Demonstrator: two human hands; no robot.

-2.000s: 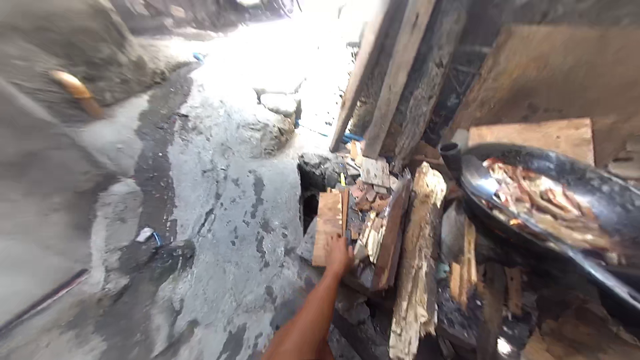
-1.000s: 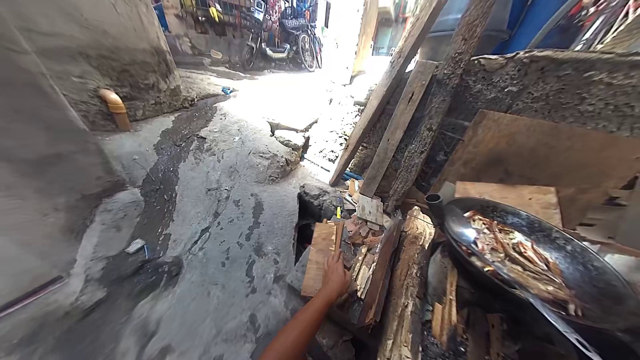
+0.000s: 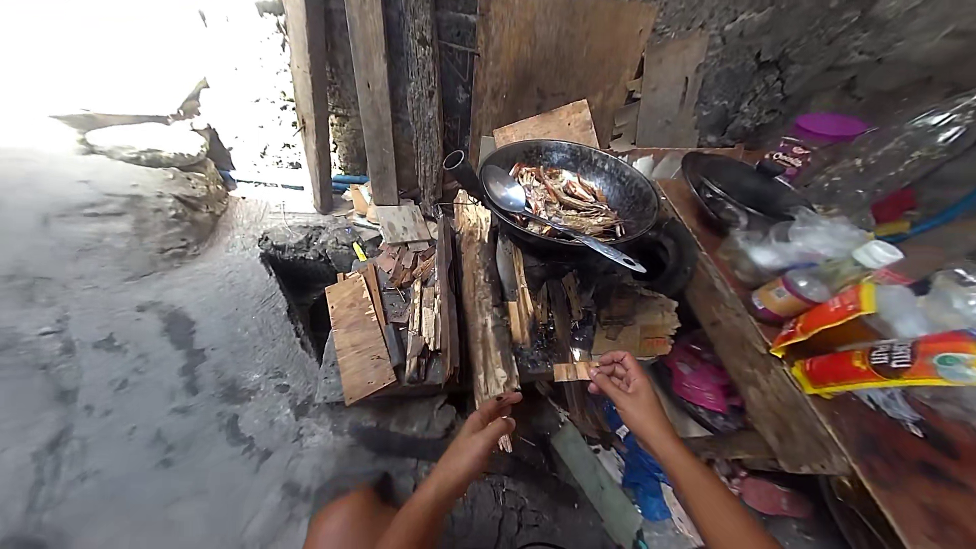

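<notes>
My right hand [image 3: 627,387] pinches a small flat piece of wood [image 3: 573,371] just in front of the fire opening. To its left, my left hand [image 3: 488,428] is beside the near end of a long rough log [image 3: 479,305]; a thin pale splinter [image 3: 505,442] shows under its fingers, and I cannot tell whether it is held. Above the firewood sits a black wok [image 3: 633,191] holding what looks like small dried fish or shrimp [image 3: 568,202], with a metal turner [image 3: 564,225] laid across it. A plywood piece [image 3: 358,339] and split wood [image 3: 425,320] lie left of the log.
Upright planks [image 3: 371,91] stand behind the stove. A wooden table [image 3: 770,381] at the right bears a black lid [image 3: 743,187], plastic bottles and red packets [image 3: 884,366]. Left of the wood is a dark hole [image 3: 301,286] in the concrete ground [image 3: 191,381].
The view has swung right. One hand was at the plywood piece on the left; now both hands are in view nearer the stove's front, the right with a small wood piece.
</notes>
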